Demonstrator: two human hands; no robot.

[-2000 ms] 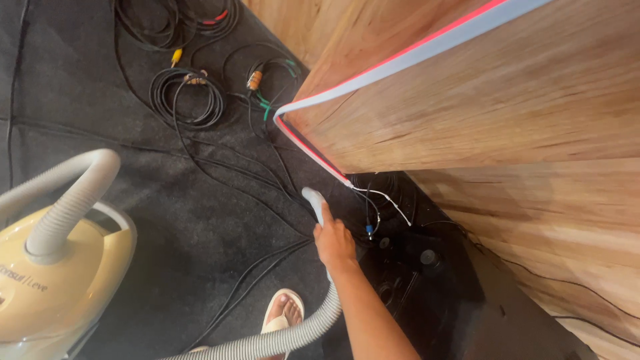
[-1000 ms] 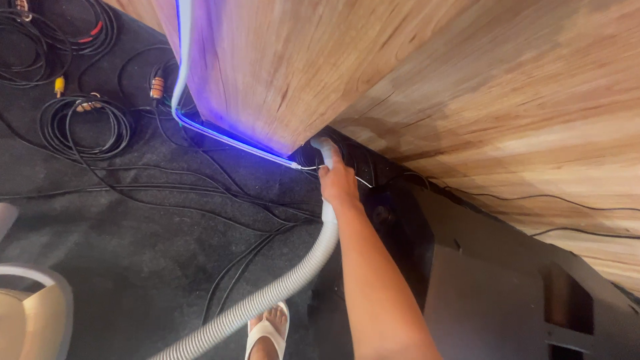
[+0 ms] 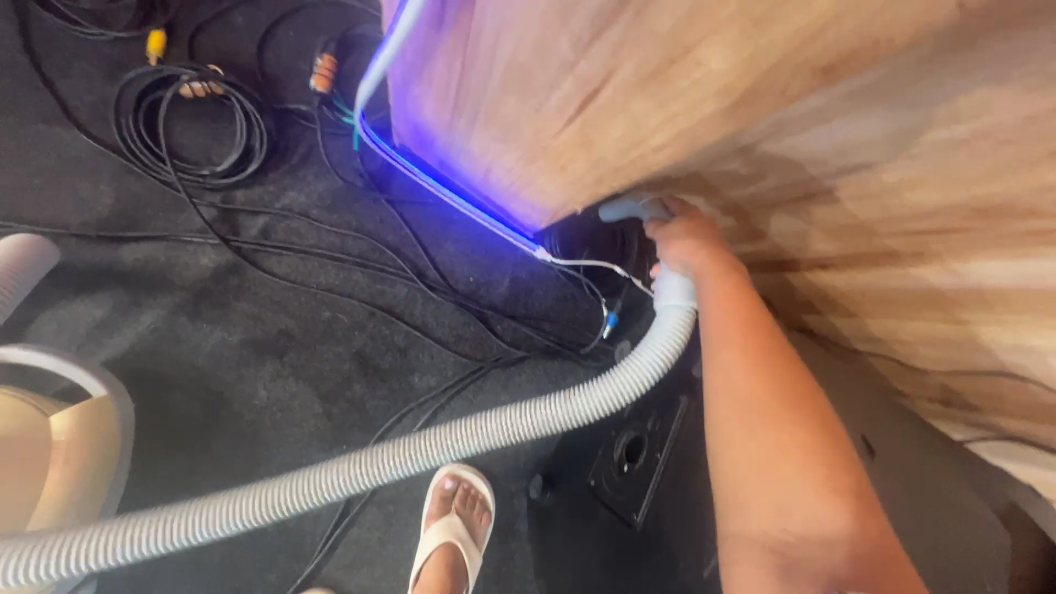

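My right hand (image 3: 691, 239) is closed around the grey plastic handle (image 3: 675, 289) of a vacuum cleaner hose, just beyond the lower corner of a wood-grain panel (image 3: 577, 107). The handle's curved end (image 3: 627, 208) points left, over dark coiled cable behind the corner. From the handle a ribbed grey hose (image 3: 462, 437) runs down to the lower left. The yellow vacuum cleaner body (image 3: 74, 462) is partly cut off at the left edge. A blue-lit LED strip (image 3: 450, 194) follows the panel's edge, and a thin white wire (image 3: 598, 264) leads from its end toward my hand. My left hand is out of view.
Black cables (image 3: 330, 256) cross the dark carpet, with a coiled cable (image 3: 194, 124) at the upper left. A black box with a round socket (image 3: 631, 454) stands below the hose. A sandalled foot (image 3: 454, 528) is at the bottom. Wood-grain panelling (image 3: 932, 272) rises on the right.
My right hand has carried the hose handle from the carpet by the cables to behind the panel's corner. The LED strip's light has turned from red to blue. The view has shifted.
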